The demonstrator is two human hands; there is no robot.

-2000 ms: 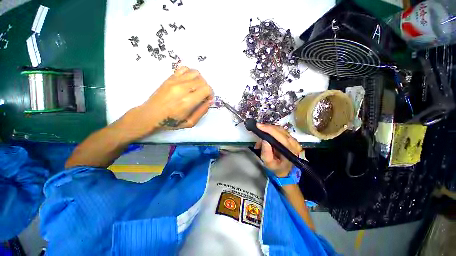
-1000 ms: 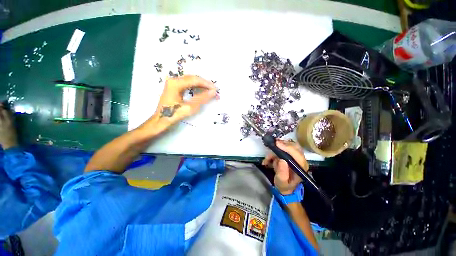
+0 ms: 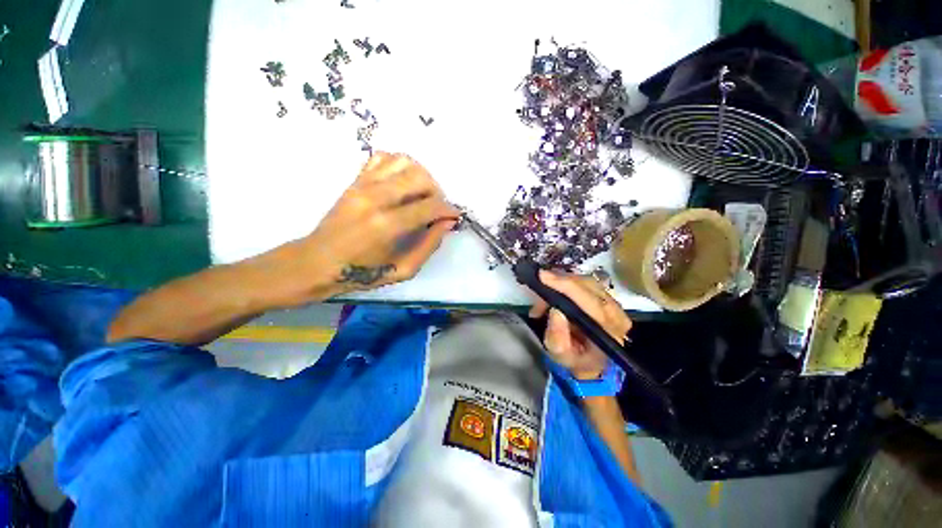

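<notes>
My left hand point(image 3: 387, 222) is over the white sheet point(image 3: 465, 62), its thumb and fingertips pinched on a very small component point(image 3: 456, 219). My right hand point(image 3: 581, 325), with a blue wristband, holds the black soldering iron point(image 3: 563, 301) like a pen. The iron's thin tip points up-left and meets the small component at my left fingertips; whether it touches cannot be told. A large heap of small dark-silver components point(image 3: 573, 155) lies on the sheet right of my left hand. Separated small parts point(image 3: 333, 88) lie scattered at the upper left of the sheet.
Right of the heap are a tan ring-shaped container point(image 3: 656, 258), a black fan with wire grille point(image 3: 713, 144), a yellow sponge point(image 3: 842, 330) and a plastic bottle point(image 3: 893, 88). At left are a solder wire spool point(image 3: 77, 182) and white strips point(image 3: 54, 83). A blue sleeve point(image 3: 31, 382) shows at far left.
Since one second ago, my left hand's fingertips and the iron's tip have come together at the small component. The camera view has shifted, as the spool and bottle sit differently in the picture.
</notes>
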